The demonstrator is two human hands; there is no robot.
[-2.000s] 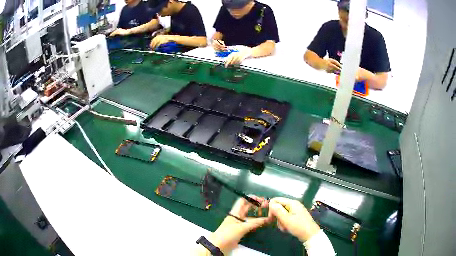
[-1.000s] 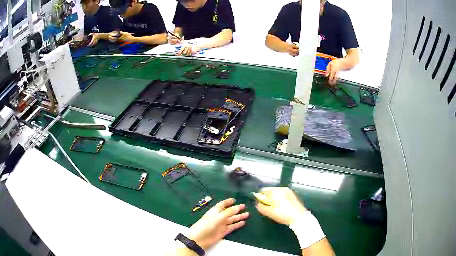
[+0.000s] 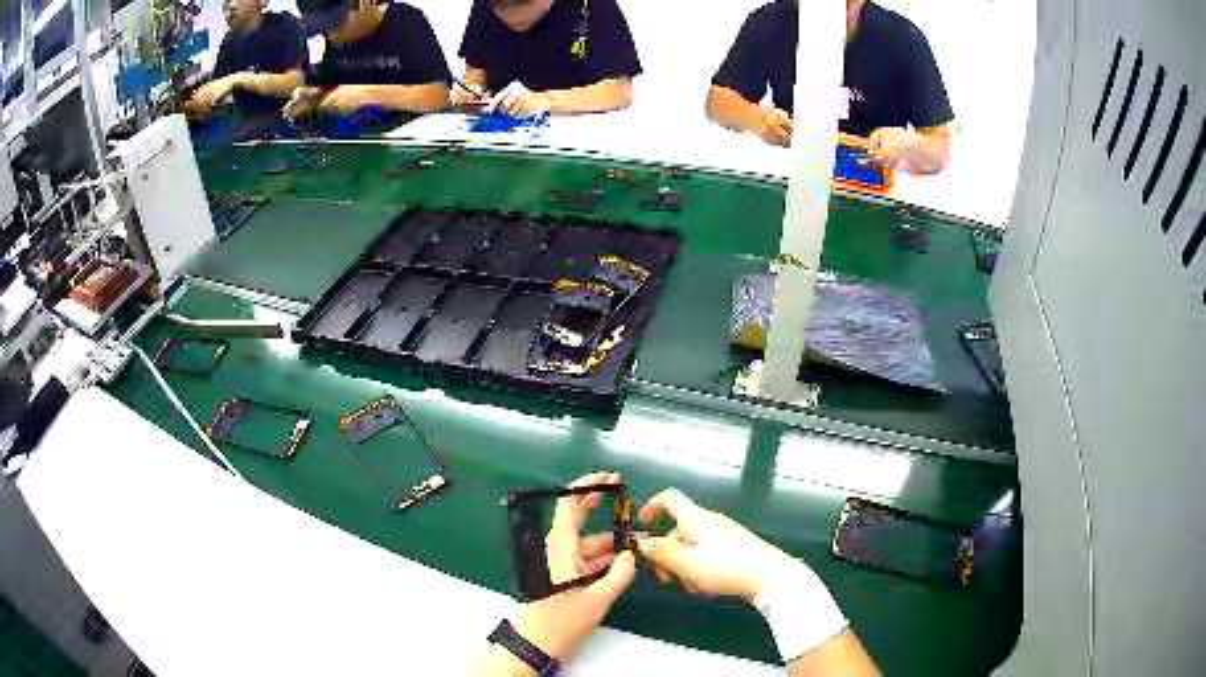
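Note:
My left hand point(image 3: 579, 556) is shut on a thin black phone middle frame point(image 3: 532, 540) and holds it above the green belt near the white worktop. The fingers show through the frame's opening. My right hand point(image 3: 690, 540) has its thumb and fingertips at the frame's right end, beside orange-gold bits. Whether the right fingertips hold a small part is too small to tell. A black band is on the left wrist and a white wrap on the right.
Other middle frames lie on the belt, at left point(image 3: 262, 429), left of my hands point(image 3: 397, 450) and at right point(image 3: 905, 540). Beyond are a black parts tray point(image 3: 437, 307), a grey plastic bag point(image 3: 860, 331) and a white post point(image 3: 802, 212). A vented cabinet point(image 3: 1098, 397) stands right. People sit opposite.
My left hand, open and empty one second ago, now holds a frame. My right hand has come to its end. The loose frames on the belt have shifted left, and another shows at right.

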